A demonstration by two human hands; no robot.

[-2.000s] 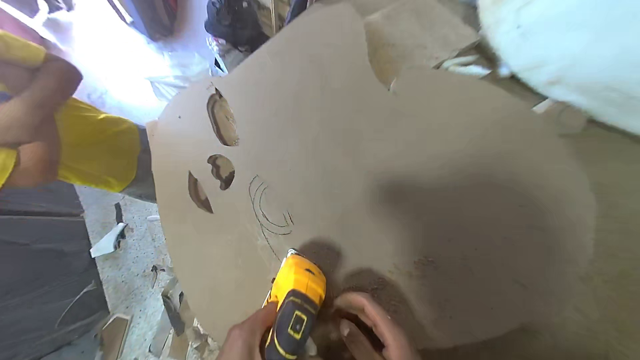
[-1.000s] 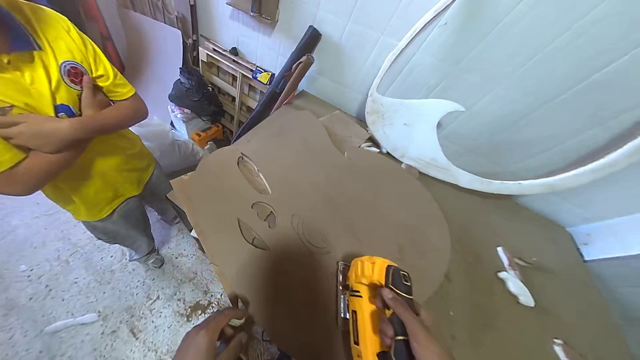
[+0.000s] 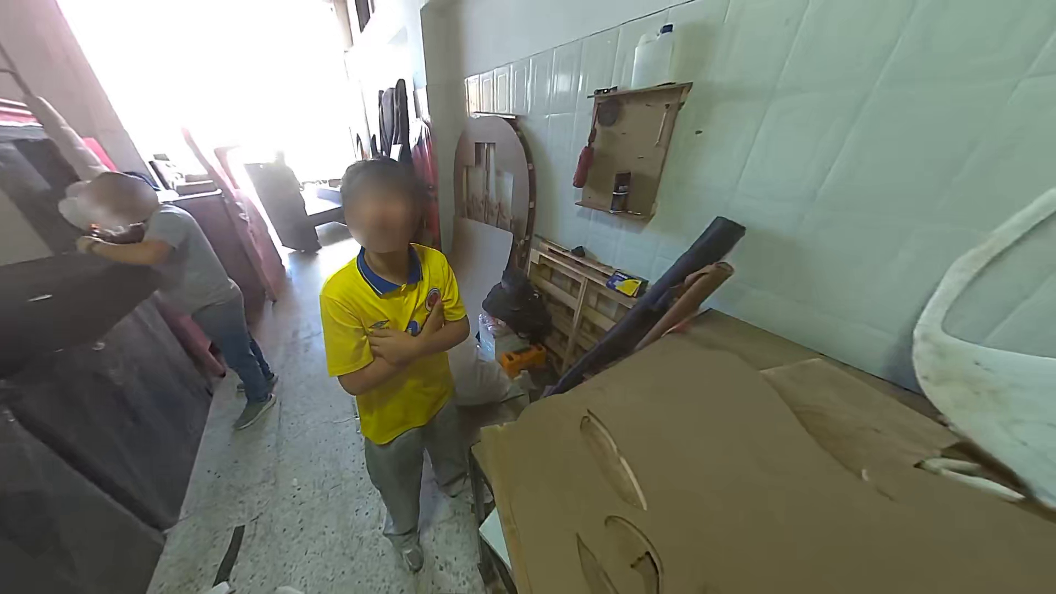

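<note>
Neither of my hands shows in the head view, and the yellow cordless jigsaw is out of sight as well. A large brown fiberboard panel (image 3: 726, 462) with a curved outline lies on the workbench at the lower right. Several leaf-shaped and curved openings are cut through its near left part, one of them a long narrow slot (image 3: 615, 459). Beyond the panel, at the bench's far end, a dark roll (image 3: 660, 297) and a brown roll (image 3: 689, 301) lean at a slant.
A person in a yellow shirt (image 3: 400, 346) stands with arms crossed left of the bench. Another person in grey (image 3: 194, 256) bends over dark furniture. A white curved frame (image 3: 990, 371) stands at right; a wooden tool shelf (image 3: 631, 157) hangs on the wall. A pallet (image 3: 577, 297) stands behind.
The view has swung up and toward the room. My hands and the jigsaw, in sight over the panel one second ago, are out of view.
</note>
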